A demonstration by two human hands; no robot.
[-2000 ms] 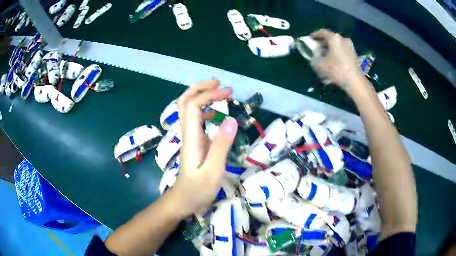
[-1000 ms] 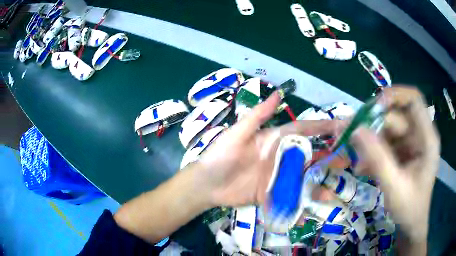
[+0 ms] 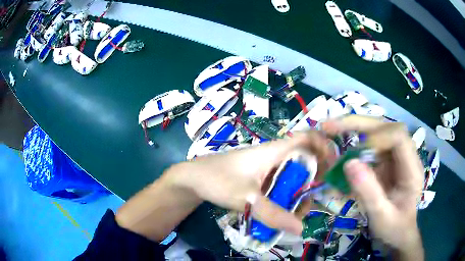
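My left hand (image 3: 232, 176) holds a white housing shell with a blue battery (image 3: 286, 191), open side facing up, thumb across its lower part. My right hand (image 3: 390, 178) holds a green circuit board (image 3: 340, 172) just right of the shell, its thumb on the board. Red leads run between battery and board. The right fingers and board are blurred. Both hands are above a heap of white units (image 3: 214, 113) with blue batteries, green boards and red wires; they hide part of it.
A smaller heap of units (image 3: 76, 33) lies at upper left. A grey metal rail (image 3: 204, 38) crosses behind the large heap. Beyond it, the dark green belt (image 3: 306, 51) carries single units and flat white covers (image 3: 338, 19). A blue stool or bin (image 3: 48, 163) stands at lower left.
My right hand came back from the belt to my left hand, which was empty and now holds a shell. Since one second ago, the left thumb has closed over the shell. Belt items shifted right.
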